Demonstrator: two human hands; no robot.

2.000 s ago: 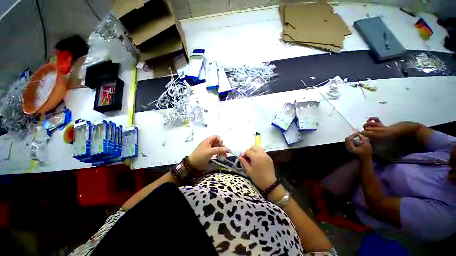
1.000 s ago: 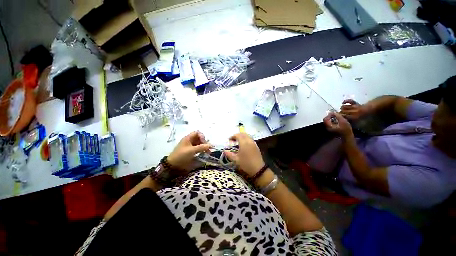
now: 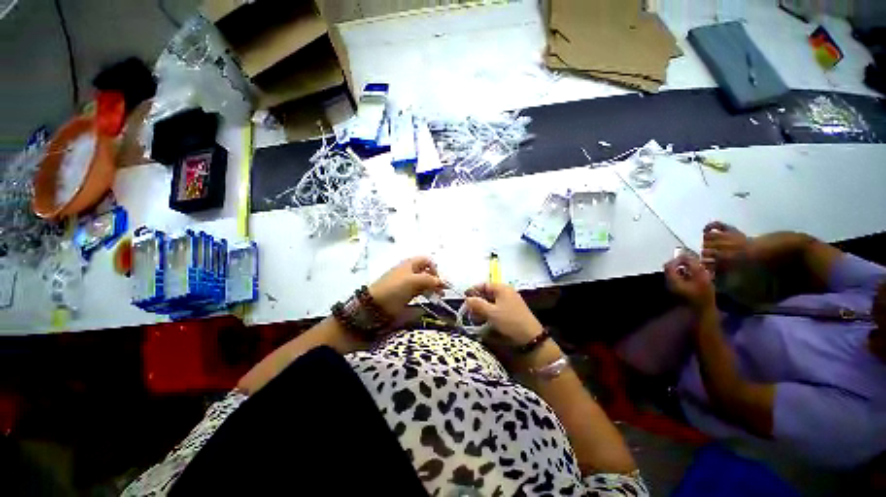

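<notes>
A white cable (image 3: pixel 460 314) hangs in loops between my two hands, close to my body at the bench's front edge. My left hand (image 3: pixel 406 282) pinches one part of it with the fingertips. My right hand (image 3: pixel 496 309) holds the coiled part, and its fingers partly hide the cable. A tangled heap of white cables (image 3: pixel 342 191) lies on the bench ahead of my left hand. A small yellow stick (image 3: pixel 494 268) lies just beyond my right hand.
Blue-edged boxes (image 3: pixel 194 272) stand in a row at left. A few window boxes (image 3: pixel 590 221) lie right of centre. Glossy clear-white pieces (image 3: pixel 478 144) lie on the dark strip (image 3: pixel 622 133). An open carton (image 3: pixel 291 58) stands behind. A person in purple (image 3: pixel 777 340) works at right.
The view swung left and then back. My hands stay close together on the cable, whose loops have shifted between the fingers. The other person's hands have moved slightly.
</notes>
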